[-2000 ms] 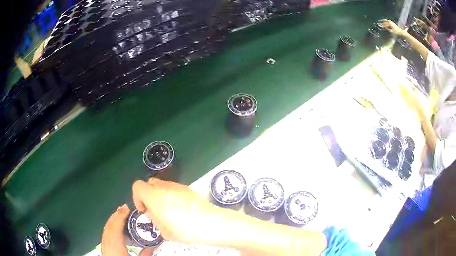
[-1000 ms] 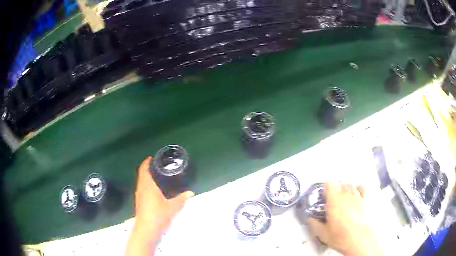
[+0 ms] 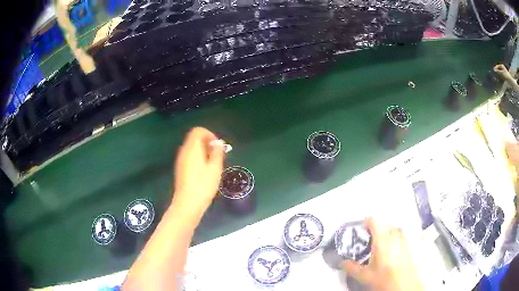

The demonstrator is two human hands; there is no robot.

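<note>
My left hand [image 3: 199, 167] is over the green belt, slightly blurred. A small white part [image 3: 223, 146] shows at its fingertips and appears pinched there. Just below stands a black cylindrical unit with a dark top [image 3: 236, 182], partly behind the hand's edge. My right hand [image 3: 390, 256], cut off by the lower edge, holds a unit with a bright top [image 3: 352, 241] at the white ledge; its fingers hide the unit's right side. Left of it, two units with silver three-armed tops [image 3: 303, 232] [image 3: 268, 265] stand on the ledge.
Two bright-topped units [image 3: 139, 215] stand on the belt at left. Dark-topped units [image 3: 324, 145] [image 3: 398, 116] stand farther along it, with a small loose part [image 3: 411, 84]. Stacked black trays [image 3: 227, 51] are behind. A bag of black round parts [image 3: 481, 219] lies right; another person's hand [image 3: 505, 75] shows far right.
My left hand has let go of the dark-topped unit and moved up, a white part now at its fingertips. My right hand moved from the lower-left unit to the ledge unit and still holds it.
</note>
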